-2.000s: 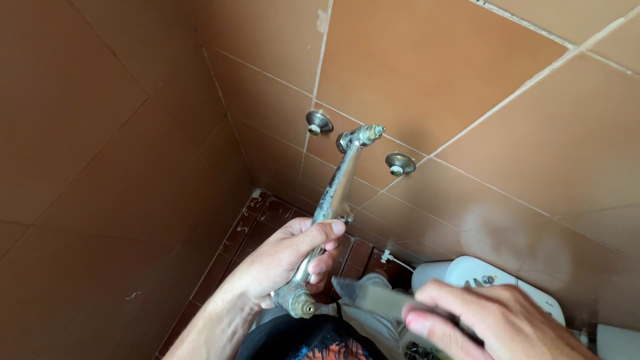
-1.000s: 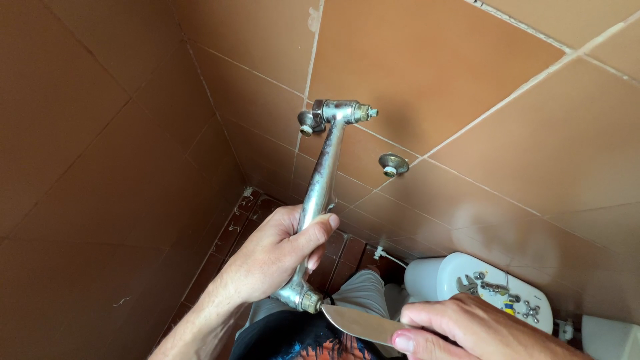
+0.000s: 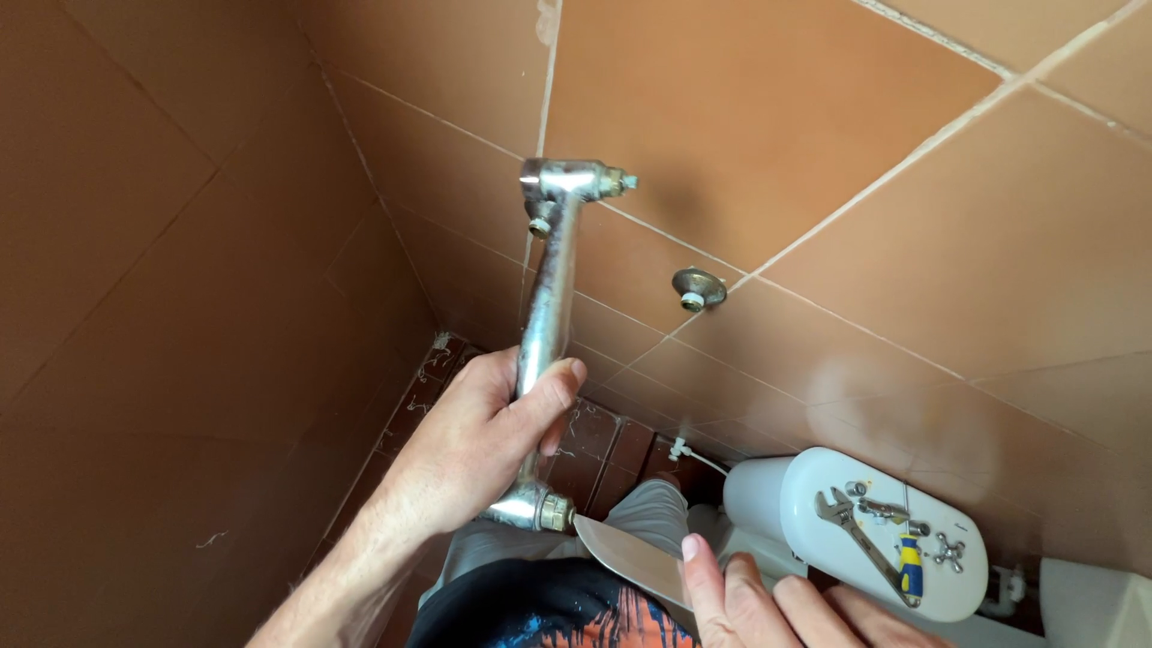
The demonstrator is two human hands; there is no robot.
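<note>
My left hand (image 3: 490, 432) grips the tube of a worn chrome mixer tap body (image 3: 549, 306), held off the wall. Its upper end has a brass valve stem (image 3: 616, 182); its lower end has a brass valve fitting (image 3: 556, 513). My right hand (image 3: 765, 598) holds a knife, its handle hidden by the fingers. The tip of the steel blade (image 3: 630, 556) is at the lower brass fitting; whether it touches cannot be told. Two wall connections show: one with a metal flange (image 3: 698, 288) on the right, the other (image 3: 540, 219) partly behind the tap's upper end.
On the white toilet cistern lid (image 3: 810, 540) lie an adjustable wrench (image 3: 859, 540), a screwdriver with a yellow and blue handle (image 3: 911, 571), a cross handle (image 3: 949, 552) and small metal parts. A white supply valve (image 3: 680, 448) is low on the tiled wall. White shreds litter the brown floor tiles.
The tap body has turned more upright since two seconds ago. The knife, earlier apart from the lower fitting, is now at it with its tip.
</note>
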